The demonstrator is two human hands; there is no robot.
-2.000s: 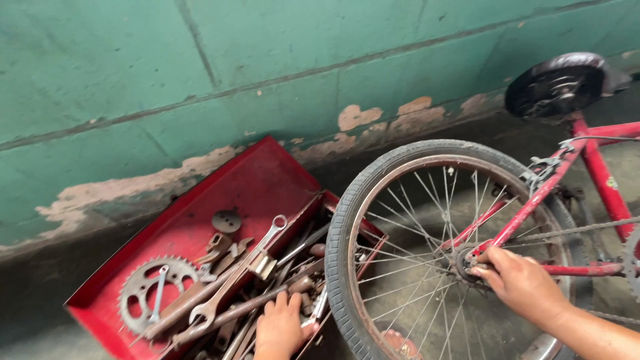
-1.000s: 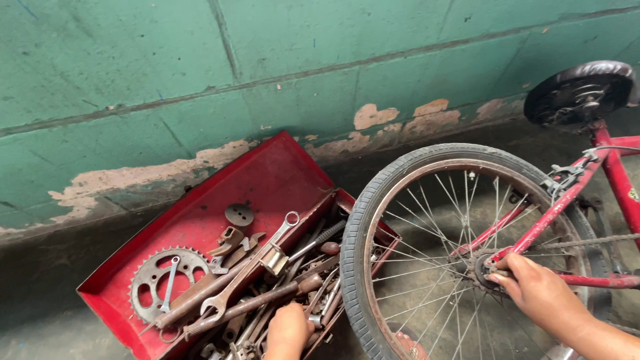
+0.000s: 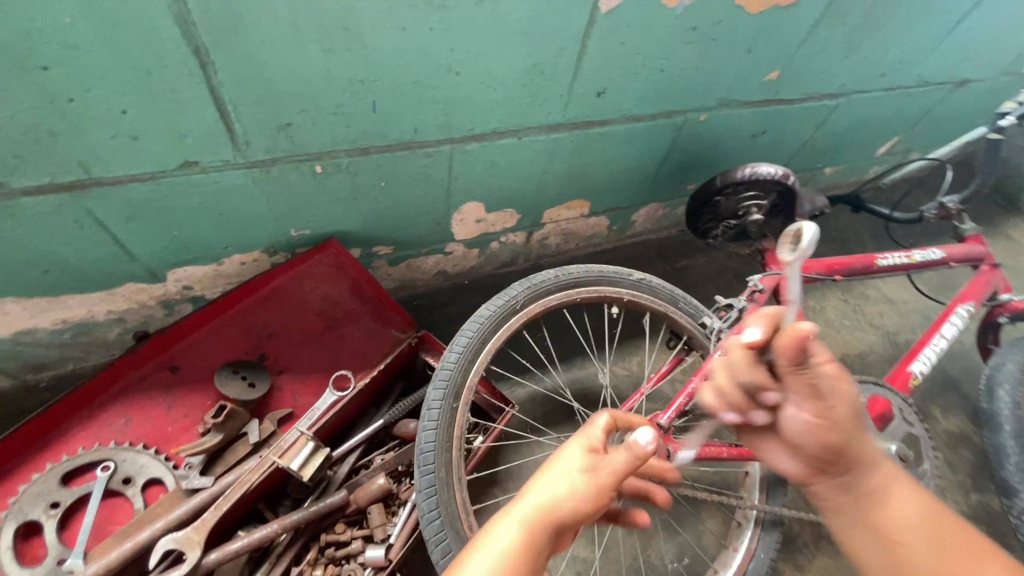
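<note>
My right hand [image 3: 788,392] grips a combination wrench [image 3: 792,268], its ring end up and its other end low near my left fingertips. My left hand [image 3: 604,476] holds nothing, its fingers apart, in front of the spokes and close to the hub of the bicycle's rear wheel [image 3: 448,400]. Behind both hands lies the red bicycle frame [image 3: 944,336] with its black saddle [image 3: 744,204] and chainring [image 3: 908,432]. The hub itself is mostly hidden by my left hand.
At the left stands an open red metal toolbox [image 3: 296,296]. A large combination wrench [image 3: 240,488], a toothed sprocket [image 3: 48,488] with a small wrench [image 3: 92,512], and several sockets and bars lie in it. A green wall [image 3: 360,192] with peeling paint runs behind.
My left hand has left the toolbox and moved right to the wheel. My right hand has come off the hub and now holds a wrench upright. The view has shifted to the right.
</note>
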